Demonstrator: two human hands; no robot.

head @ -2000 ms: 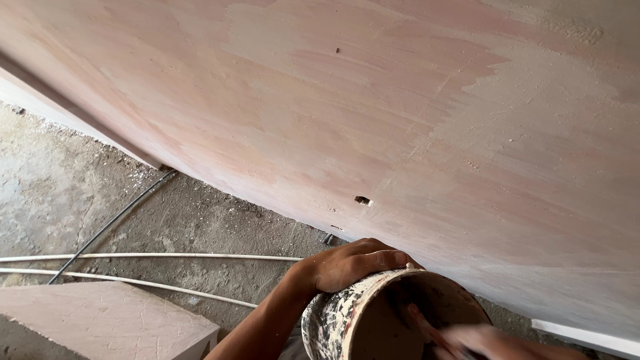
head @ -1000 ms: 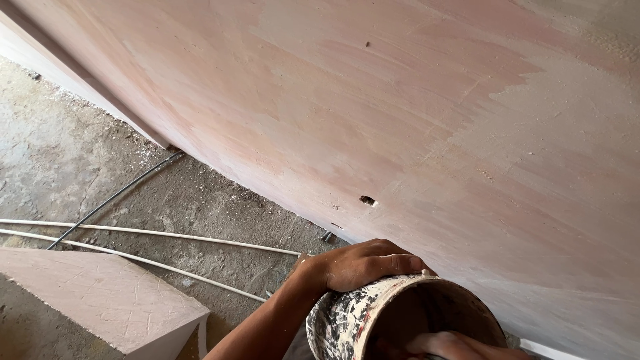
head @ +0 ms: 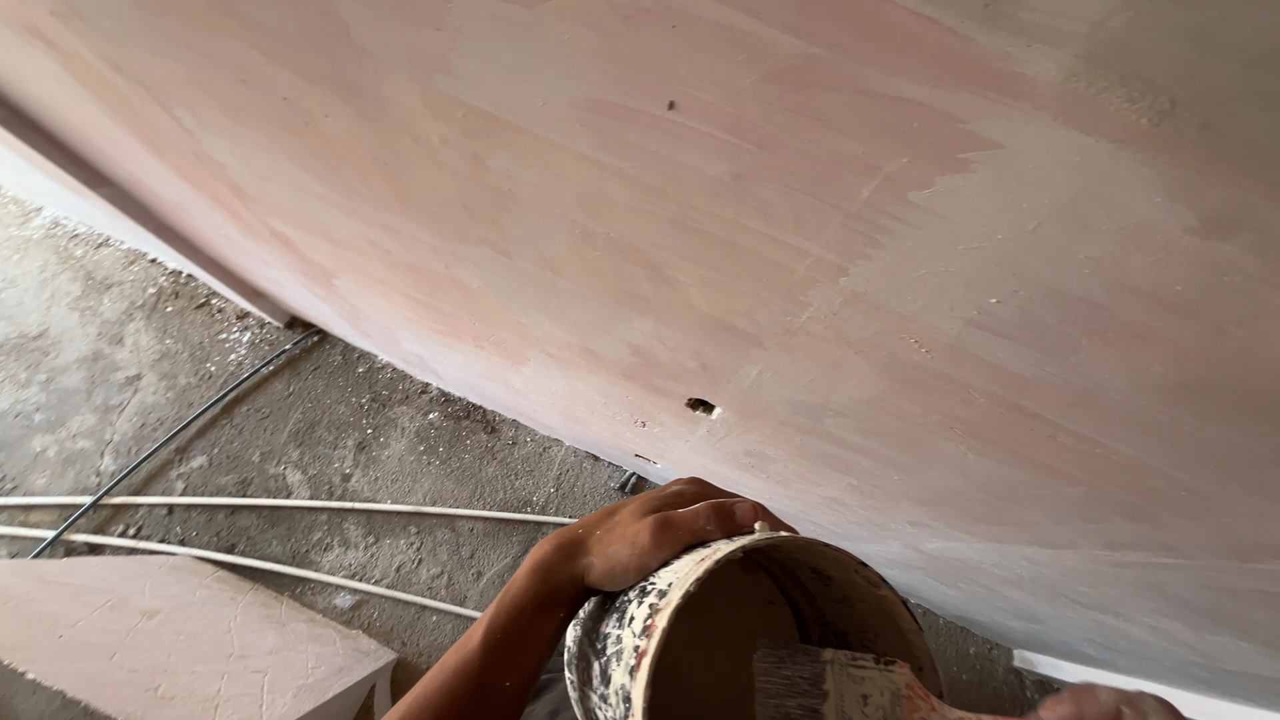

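Observation:
A paint-spattered bucket (head: 650,620) is tilted at the bottom of the view, its mouth toward me. My left hand (head: 665,530) grips its upper rim and outer side. At the bottom right, my right hand (head: 1105,702) is partly cut off by the frame edge and holds the handle of a flat paintbrush (head: 865,685). The bristles lie over the bucket's mouth, pointing left. Inside the bucket the contents are dark and hard to make out. Beyond it stands a plastered wall (head: 560,240) with pink and greyish patches and a small hole.
White pipes or cables (head: 300,504) and a dark cable (head: 190,425) cross the rough concrete floor (head: 400,440). A pale plastered block or ledge (head: 190,640) juts in at the lower left. A white strip (head: 1110,675) runs along the floor at the lower right.
My right hand, inside the bucket's mouth a second ago, has moved right, and the brush is now plainly visible. My left hand stays on the rim.

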